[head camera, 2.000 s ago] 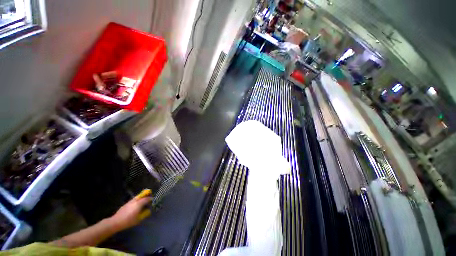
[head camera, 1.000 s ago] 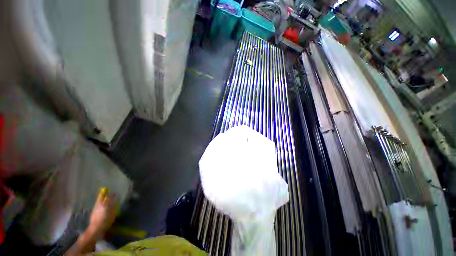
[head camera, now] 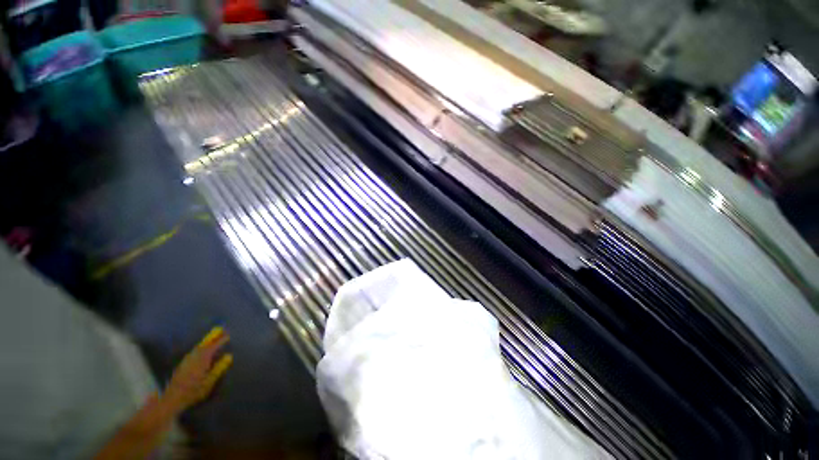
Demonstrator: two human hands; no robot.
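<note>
A bunched white cloth (head camera: pixel 413 364) lies over the metal rods (head camera: pixel 314 202) at the lower middle of the picture. Its top is a rounded heap and a length trails from it to the lower right. My left hand (head camera: pixel 196 373) is at the lower left, over the floor and apart from the cloth. Its fingers are spread, hold nothing, and have yellow covers on the tips. My right hand is not in view.
Dark floor (head camera: pixel 171 260) with a yellow line lies left of the rods. Two teal bins (head camera: pixel 153 45) stand at the far left end. Racks with pale cloth (head camera: pixel 431 54) run along the right. A small object (head camera: pixel 212 143) lies on the far rods.
The view has swung right along the rods, and the red crate and white bins have left it. The cloth heap now sits nearer the bottom. My left hand is still empty, fingers spread.
</note>
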